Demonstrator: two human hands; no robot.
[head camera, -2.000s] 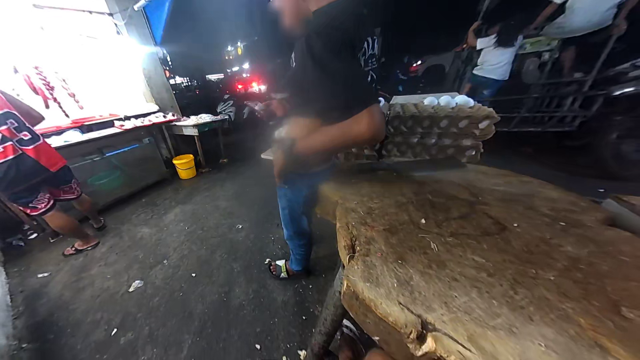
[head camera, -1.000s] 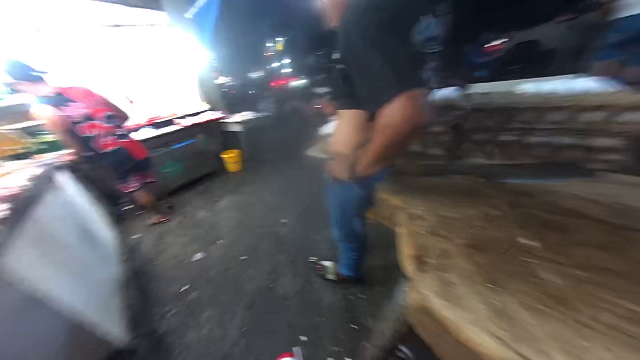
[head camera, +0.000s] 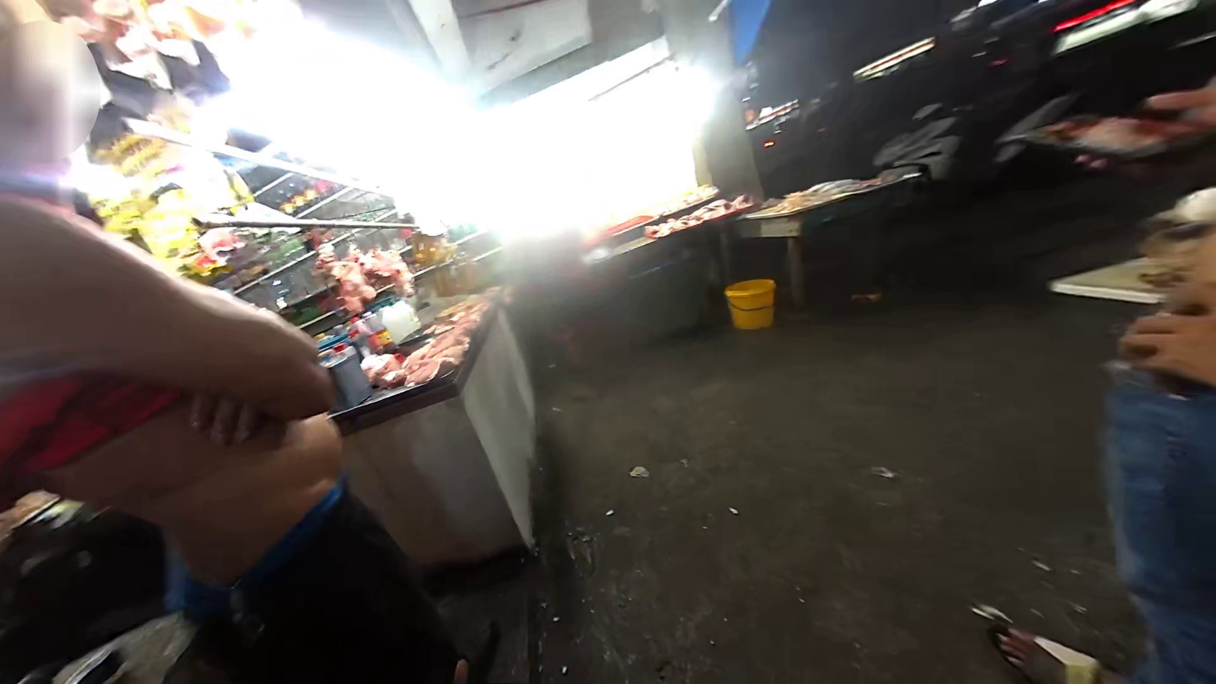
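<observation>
Neither my left hand nor my right hand shows in the head view. Raw meat pieces (head camera: 442, 347) lie on a counter (head camera: 499, 418) with pale side walls at the left, beside bottles and a dark container (head camera: 348, 375). More meat (head camera: 350, 277) hangs above that counter. Farther back, cuts of meat (head camera: 698, 217) rest on a brightly lit stall counter, and a small table (head camera: 793, 226) next to it bears goods too blurred to name. At the upper right, another person's hand is by a blurred tray of reddish food (head camera: 1121, 133).
A person in a red top (head camera: 85, 408) stands close at the left with folded arms. Another person in jeans (head camera: 1164, 513) stands at the right edge, near a pale board (head camera: 1111, 282). A yellow bucket (head camera: 750, 304) sits on the dark pavement (head camera: 760, 532), where small litter lies scattered.
The view has swung left, bringing in the near meat counter and the person with folded arms. The wooden slab and stacked egg trays seen earlier are out of view.
</observation>
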